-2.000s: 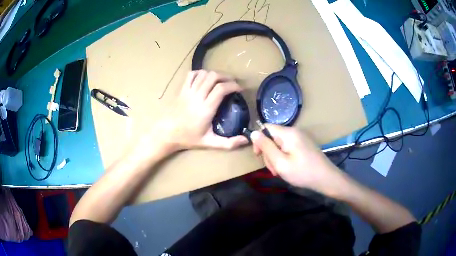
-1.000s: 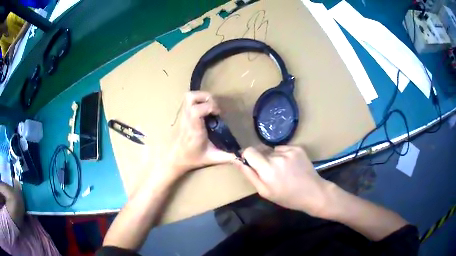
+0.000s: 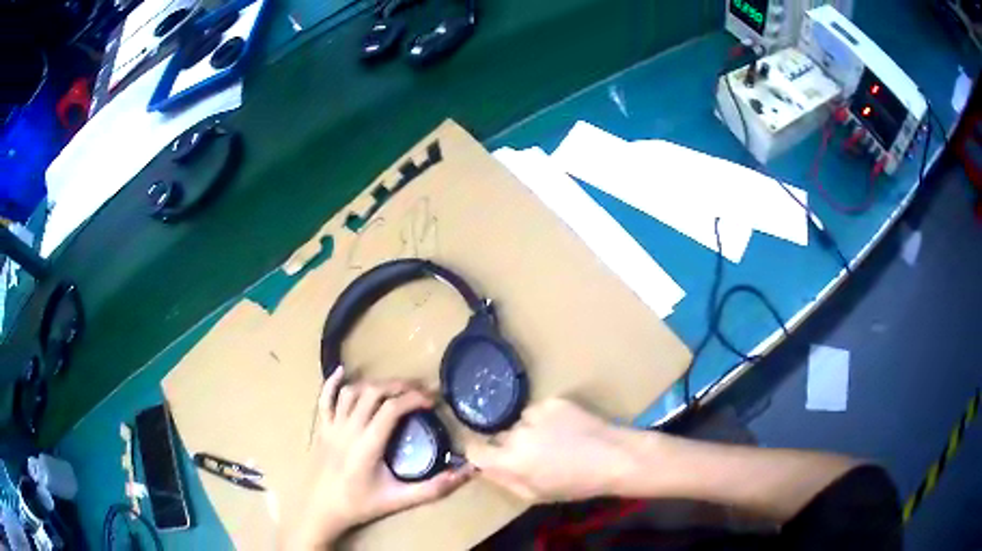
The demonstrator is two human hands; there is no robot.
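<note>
The black over-ear headphones (image 3: 366, 296) lie on the tan cardboard sheet (image 3: 581, 334), headband away from me. My left hand (image 3: 361, 452) is wrapped around the left ear cup (image 3: 418, 446), whose round face points up. My right hand (image 3: 549, 450) is beside that cup's lower right edge with its fingertips together on a small dark plug, mostly hidden by the fingers. Whether the plug is seated in the cup cannot be told. The other ear cup (image 3: 484, 381) lies flat just above my right hand. The black test cable (image 3: 719, 312) loops on the right.
Thread snips (image 3: 228, 470) and a smartphone (image 3: 162, 467) lie left. White paper sheets (image 3: 678, 178) lie right. A cream test box (image 3: 777, 99) and a white meter with red digits (image 3: 885, 102) stand back right. More headphones (image 3: 199, 172) and a blue tray (image 3: 210, 54) are across the bench.
The view has swung up and right, bringing the meters and blue tray into view. The held ear cup has turned from edge-on to face up. Both hands stay at it.
</note>
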